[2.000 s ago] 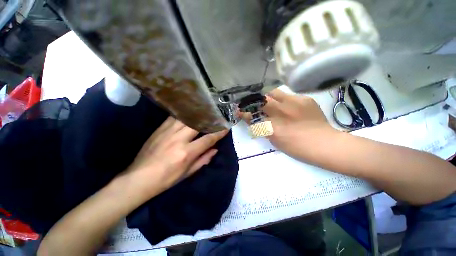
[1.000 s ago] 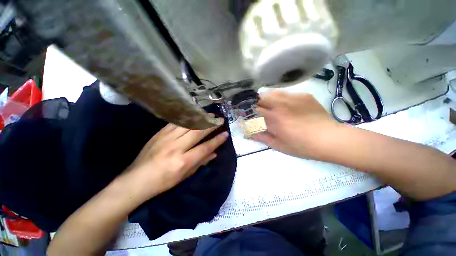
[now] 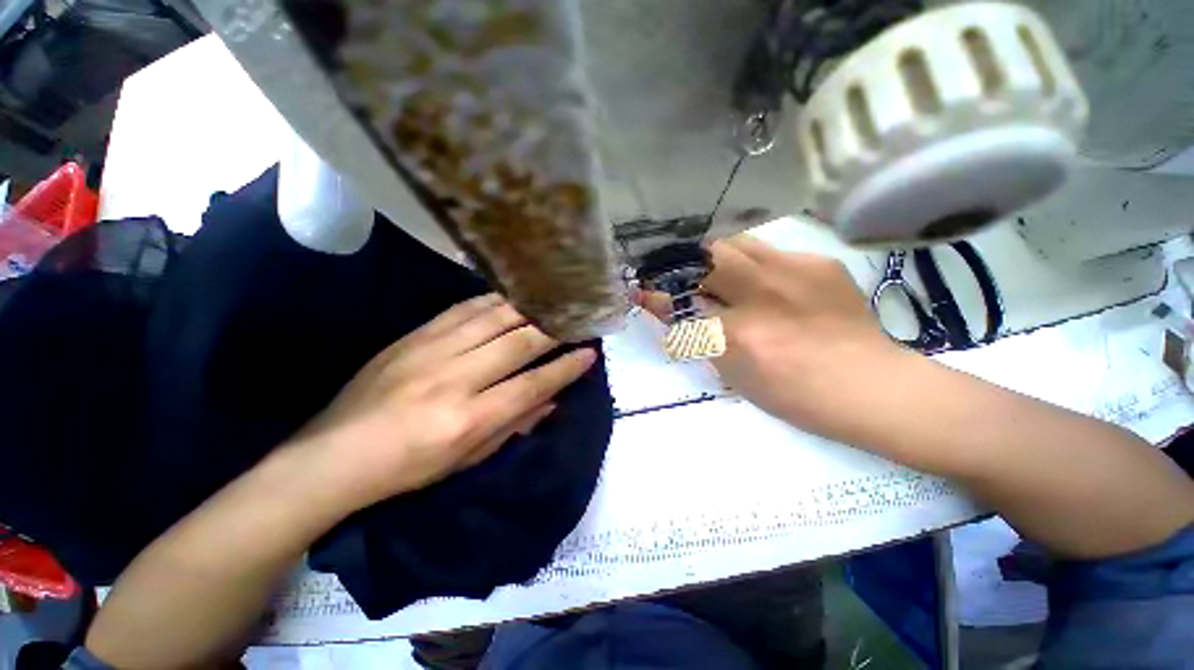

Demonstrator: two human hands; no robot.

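Note:
A black garment (image 3: pixel 236 353) lies bunched on the white table, left of the needle area, with a sheer part at its far left. My left hand (image 3: pixel 452 393) lies flat on the garment, fingers spread, fingertips near its right edge by the presser foot. My right hand (image 3: pixel 779 314) is right of the foot, beside the small brass-yellow ribbed block (image 3: pixel 695 339); its fingertips are partly behind the metal parts, so its grip cannot be told. The rusty bar (image 3: pixel 504 170) hides the needle and part of the cloth edge.
The large cream ribbed knob (image 3: pixel 943 124) hangs close above my right hand. Black-handled scissors (image 3: pixel 956 299) lie on the machine bed at the right. A smooth white rounded part (image 3: pixel 321 203) stands over the cloth. A red plastic basket (image 3: pixel 59 203) is at the far left.
The camera view has shifted, so the bar and knob appear further right. My right fingers have moved from beside the brass-yellow block to behind the foot parts. My left hand stays on the cloth.

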